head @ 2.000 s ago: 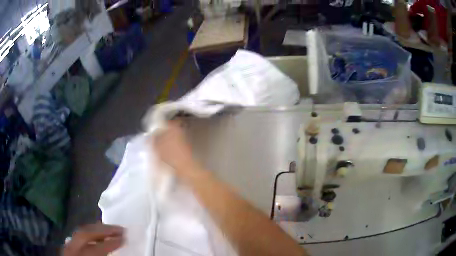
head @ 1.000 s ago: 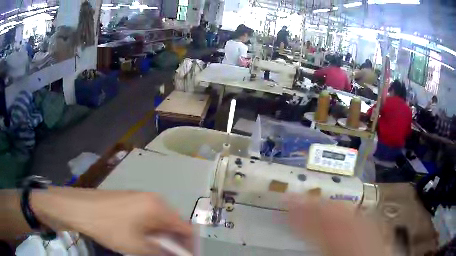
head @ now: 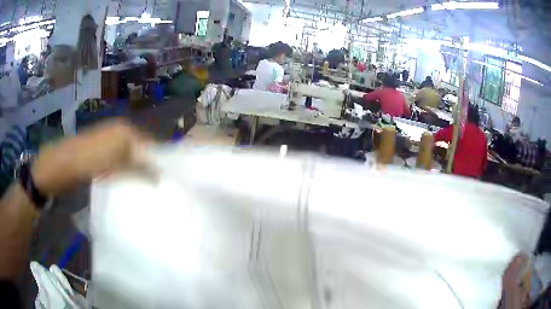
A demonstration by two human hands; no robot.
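Note:
A large white garment panel (head: pixel 386 223) is held up and spread across the front of the view, blurred, with thin dark stitch lines running down near its middle. My left hand (head: pixel 99 154), blurred, with a dark band on the wrist, grips its upper left corner. My right hand (head: pixel 516 280) shows only in part at the lower right and holds the panel's right edge. The cloth hides the sewing machine and its bed.
Brown-gold thread cones (head: pixel 386 145) stand beyond the cloth. Further back are another machine table (head: pixel 260 104), a person in white (head: pixel 270 75) and people in red (head: pixel 470 148). More white cloth (head: pixel 55 288) lies at the lower left.
The white panel has come up into view and is spread between my hands, covering the machine. My left hand has risen; my right hand has moved out to the right.

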